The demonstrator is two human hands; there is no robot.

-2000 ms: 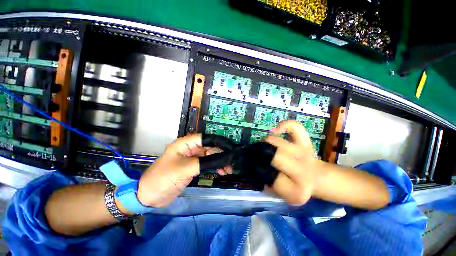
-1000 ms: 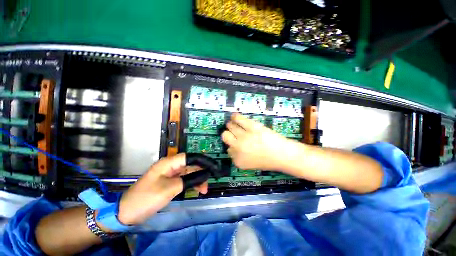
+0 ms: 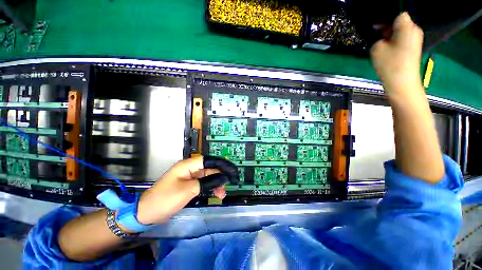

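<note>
Green circuit boards [image 3: 271,152] lie in rows and columns in a black solder pallet [image 3: 341,100] in front of me. My left hand [image 3: 182,185] is over the pallet's lower left corner. Its thumb and finger are curled towards each other in black finger cots [image 3: 222,171]. I cannot tell whether they pinch a part. My right hand [image 3: 397,50] is raised beyond the pallet at the upper right, beside the bin of dark metallic components [image 3: 334,29]. Its fingertips are lost against a dark area, so what they hold is hidden.
A bin of yellow components [image 3: 256,17] stands on the green mat [image 3: 132,31]. A second pallet [image 3: 79,132] is at the left. The blue ground cord [image 3: 63,154] runs to my left wrist strap [image 3: 129,215]. A yellow marker [image 3: 428,72] lies at the right.
My right hand was by my left hand, then over the boards, and is now up beside the component bins. My left hand stays at the pallet's lower left corner.
</note>
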